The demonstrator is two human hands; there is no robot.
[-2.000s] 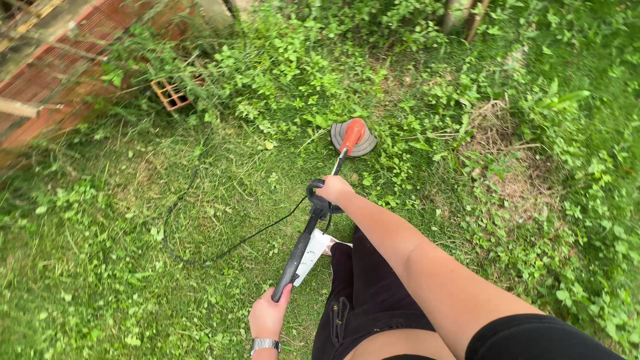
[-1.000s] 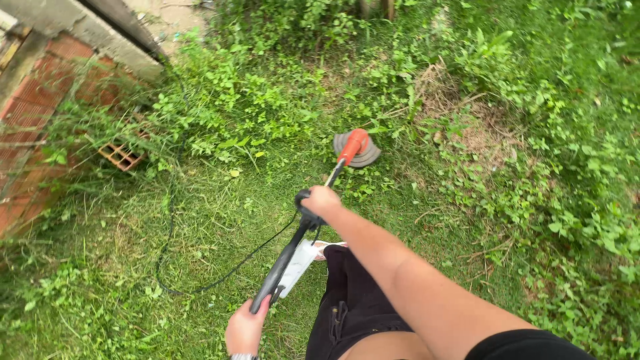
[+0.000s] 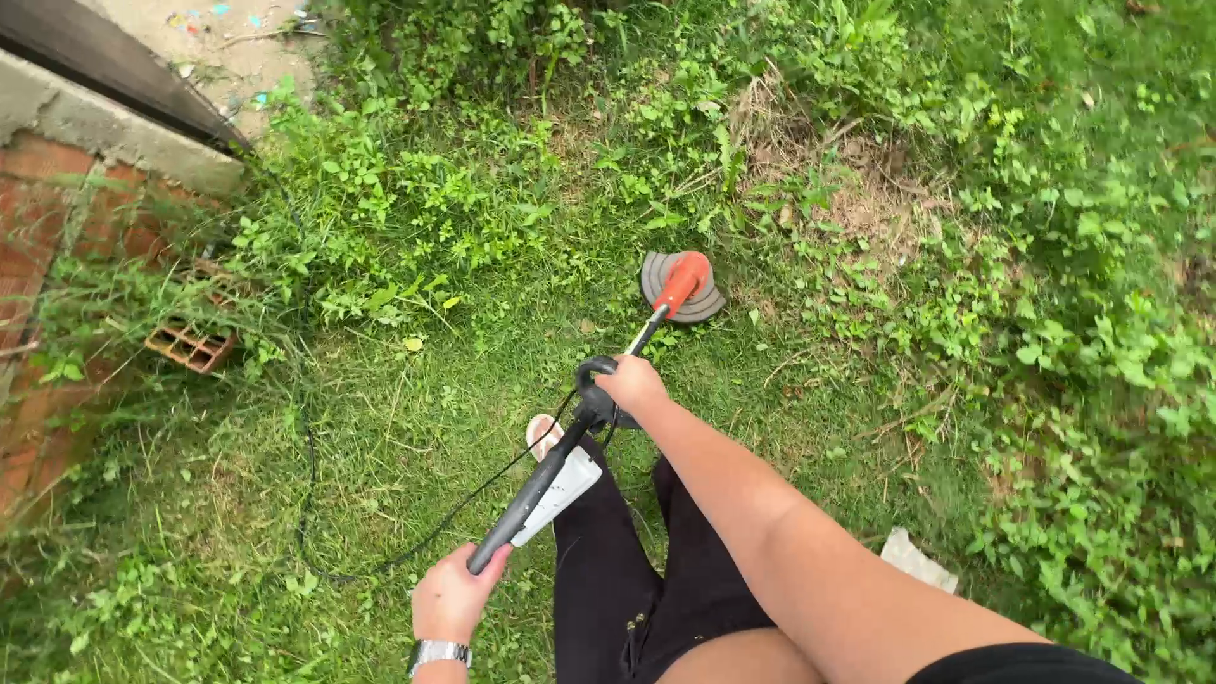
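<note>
An electric string trimmer (image 3: 532,492) slants across the middle, its orange motor head (image 3: 686,282) and grey guard low over the grass. My left hand (image 3: 454,591), with a metal-banded watch at the wrist, grips the rear end of the black handle. My right hand (image 3: 633,382) is closed on the black loop handle (image 3: 594,366) farther up the shaft. A white label plate (image 3: 568,486) bearing print lies along the handle. From the trimmer a black power cord (image 3: 427,543) droops to the left over the grass. The cutting line cannot be seen.
A brick wall (image 3: 28,228) with a concrete ledge (image 3: 114,128) stands at the left. Near it lies a hollow clay brick (image 3: 192,344) among weeds. Leafy weeds grow ahead and right, around dry cuttings (image 3: 855,190). A pale scrap (image 3: 917,560) lies at the lower right. My sandaled foot (image 3: 543,435) is beside the trimmer.
The view has shifted, with more of the concrete ledge now showing. My foot has come into sight left of the trimmer shaft. Both hands have kept their hold.
</note>
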